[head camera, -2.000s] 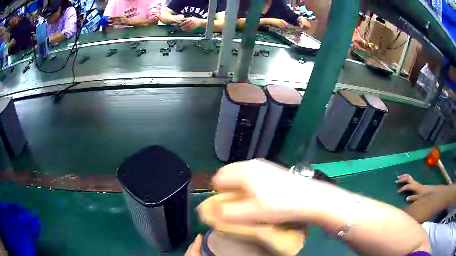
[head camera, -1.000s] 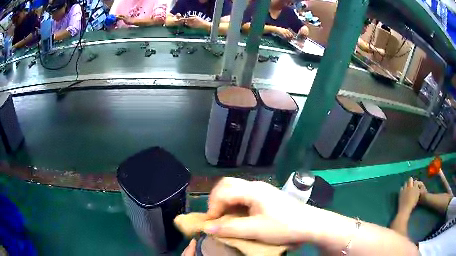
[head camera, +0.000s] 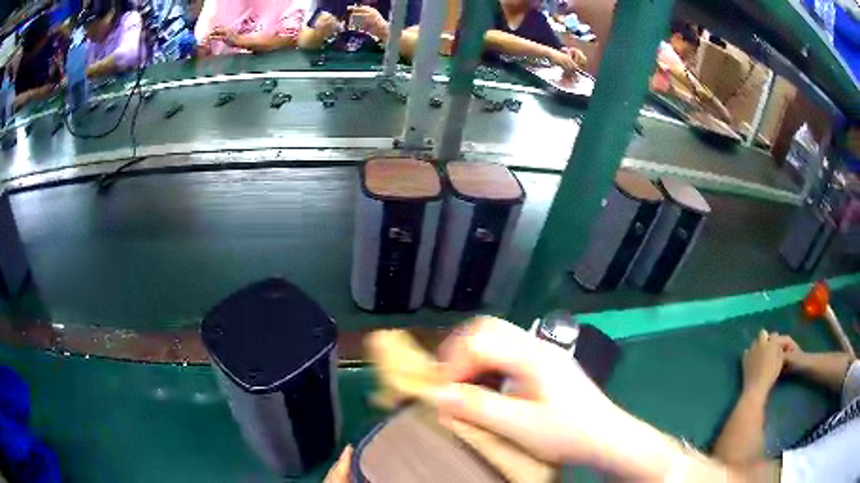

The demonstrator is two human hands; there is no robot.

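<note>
A speaker with a wood-grain top panel stands at the bottom edge, mostly cut off. My right hand is closed on a tan-yellow wiping cloth, slightly blurred, over the speaker's top edge. Only the fingers of my left hand show at the bottom, against the speaker's left side. A second speaker stands to the left on the bench, its plain black end up.
A white bottle with metal top stands beside a flat black pad. Speakers stand in pairs on the dark belt behind a green post. A neighbour's hands rest at right near an orange-red mallet. People sit across the line.
The belt speakers have shifted left. My right hand and the cloth have moved over the wood-grain top, which now shows more. The neighbour's hands have come together.
</note>
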